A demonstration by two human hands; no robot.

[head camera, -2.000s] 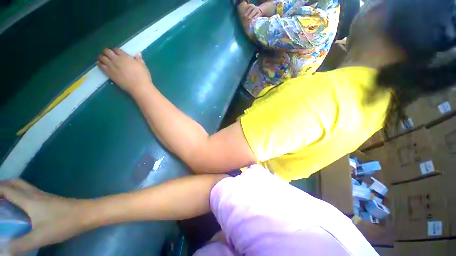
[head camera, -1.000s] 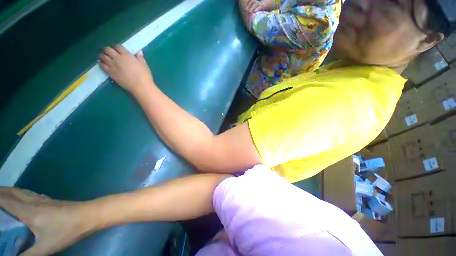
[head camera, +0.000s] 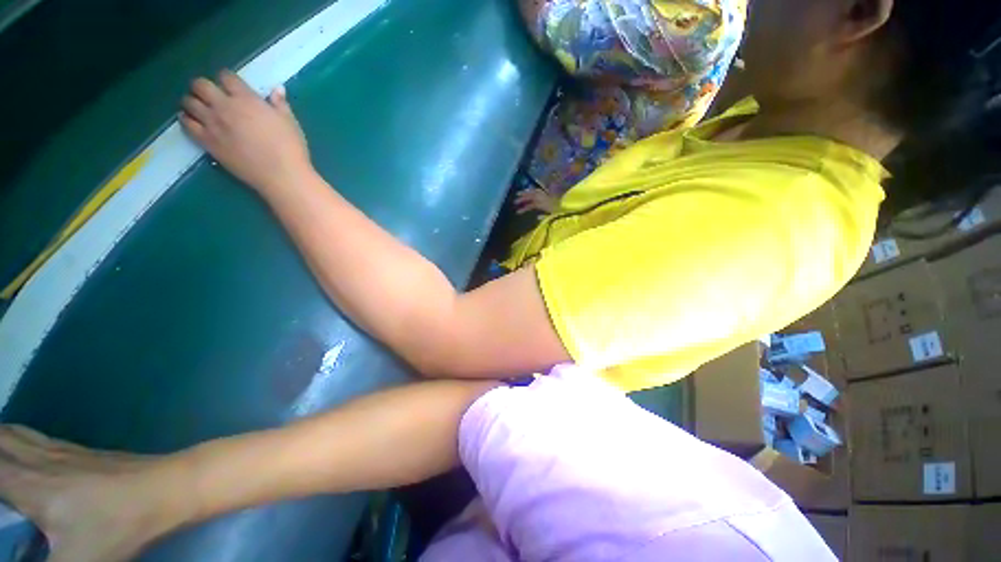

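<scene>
My right hand [head camera: 82, 494] reaches in from the bottom right with a bare forearm and a pale pink sleeve. The left edge of the picture cuts off its fingers. Under it, in the bottom left corner, a small part of a light blue-grey box [head camera: 15, 536] shows between fingers and thumb. The rest of the box is hidden or out of view. Beneath my arm is the shiny dark green bench top [head camera: 362, 143]. My left hand is not in view.
A yellow-shirted person's hand [head camera: 247, 132] rests on the white bench strip [head camera: 66, 258], near a yellow strip [head camera: 77, 225]. Someone in a floral top [head camera: 648, 44] is beyond. Brown cartons [head camera: 906, 434] and an open carton of blue-white pieces [head camera: 799, 401] stand right.
The view has shifted slightly, and less of the box under my right hand shows. The yellow-shirted person has turned their head. Another person's hand now shows beside the floral clothing.
</scene>
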